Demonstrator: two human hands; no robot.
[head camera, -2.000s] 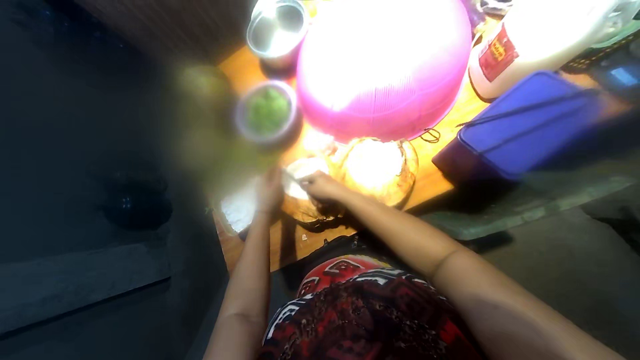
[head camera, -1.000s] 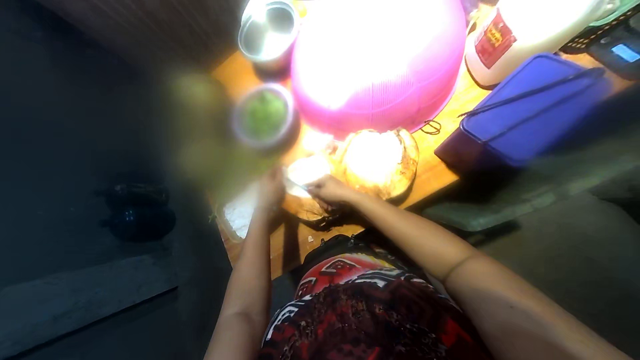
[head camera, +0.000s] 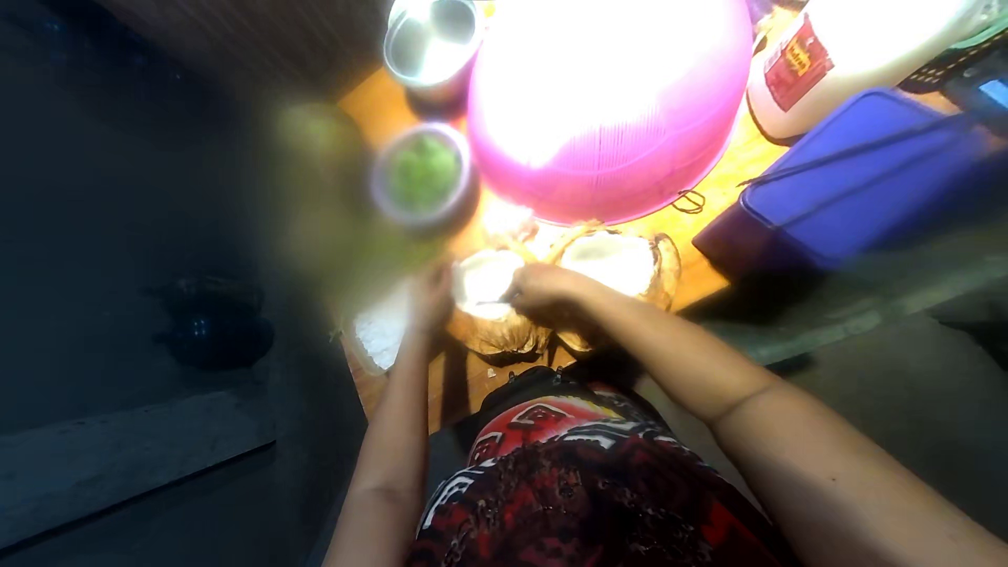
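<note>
A husked coconut half (head camera: 490, 287), white flesh facing up, lies between my hands on the wooden table. My left hand (head camera: 431, 295) is at its left rim, blurred, its fingers hard to make out. Over the right side of the flesh, my right hand (head camera: 543, 293) is closed on a small thin tool (head camera: 494, 304), whose tip reaches into the half; its kind cannot be told. Another coconut half (head camera: 610, 264) with overexposed white flesh sits just beyond my right hand. A clear plastic bag or sheet (head camera: 382, 335) lies left of my left forearm.
A large pink plastic basin (head camera: 606, 169) stands behind the coconuts. Left of it are a metal container (head camera: 433, 47) and a round bowl of green pieces (head camera: 423, 173). To the right are a blue-lidded box (head camera: 858, 169) and a large white jug (head camera: 799, 75). The table's front edge (head camera: 709, 293) is near my body.
</note>
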